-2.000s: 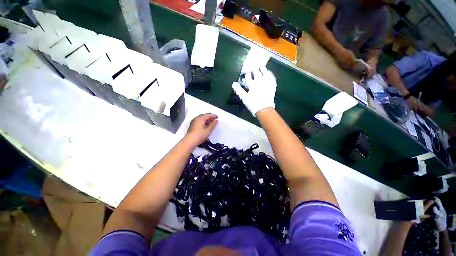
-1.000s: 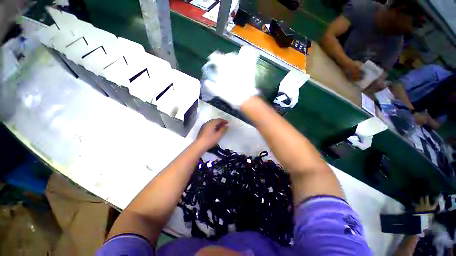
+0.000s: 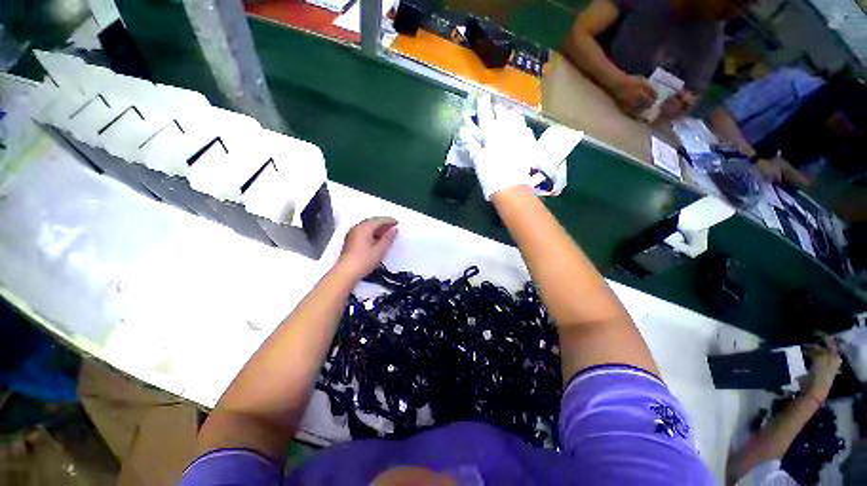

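My left hand (image 3: 367, 244), bare, rests on the white bench at the top left of a heap of looped black cables (image 3: 447, 346). Its fingers are loosely curled, with nothing visible in them. My right hand (image 3: 499, 147), in a white glove, is over the belt with fingers spread at a dark box or device (image 3: 457, 180). The glove partly covers it, so I cannot tell whether I grip it. An open box's white flap (image 3: 559, 157) stands just right of the glove.
A row of dark boxes with white flaps (image 3: 190, 142) stands at left. The green belt (image 3: 380, 142) runs beyond the bench, carrying another open box (image 3: 656, 249) and a dark device (image 3: 720, 280). A metal post (image 3: 228, 57) stands behind the row. Other people work opposite and at lower right.
My right hand swung left, blurred, then came back right over the belt. The box and clear bag near the post are no longer seen there. The flapped boxes shifted left along the belt.
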